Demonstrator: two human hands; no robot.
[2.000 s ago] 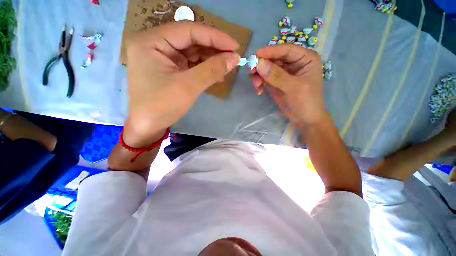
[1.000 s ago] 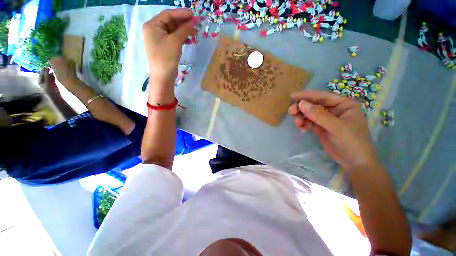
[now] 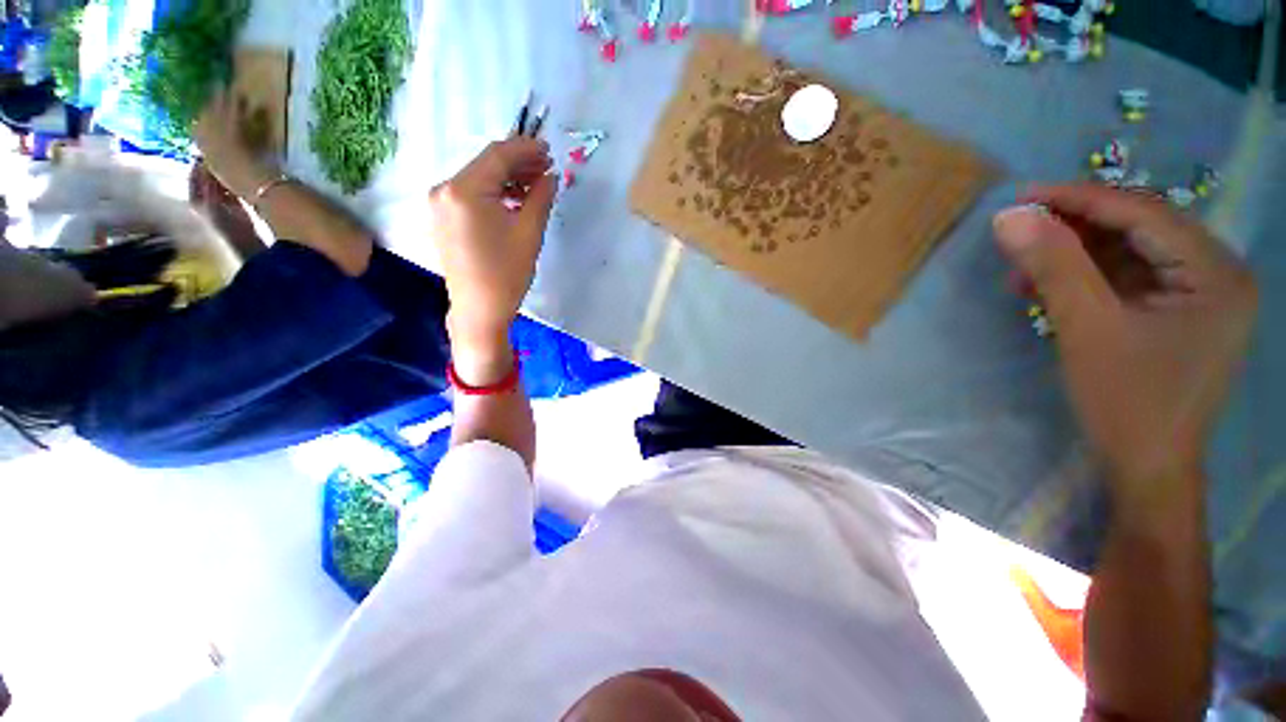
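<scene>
My left hand (image 3: 491, 243) is in front of the pliers (image 3: 530, 119), of which only the jaws show. Its fingertips close on a small red-tipped part (image 3: 515, 193), mostly hidden by the fingers. My right hand (image 3: 1135, 317) is right of the cardboard (image 3: 903, 254), thumb and forefinger close together; a whitish edge shows at the fingertips, but I cannot tell if it is a held part. The cardboard carries many brown dabs and a white disc (image 3: 810, 113). White-and-yellow parts (image 3: 1128, 172) lie beyond my right hand, partly hidden by it.
Red-and-white pieces (image 3: 1044, 31) lie along the far edge. A few loose red-tipped pieces (image 3: 576, 153) lie right of my left hand. Green foliage (image 3: 360, 92) is at the left. A neighbour's arm (image 3: 303, 219) reaches over another brown cardboard piece (image 3: 262, 85).
My view has turned left. My left hand has come back from the red-and-white heap to the pliers and holds a red-tipped part. My right hand is farther from the cardboard.
</scene>
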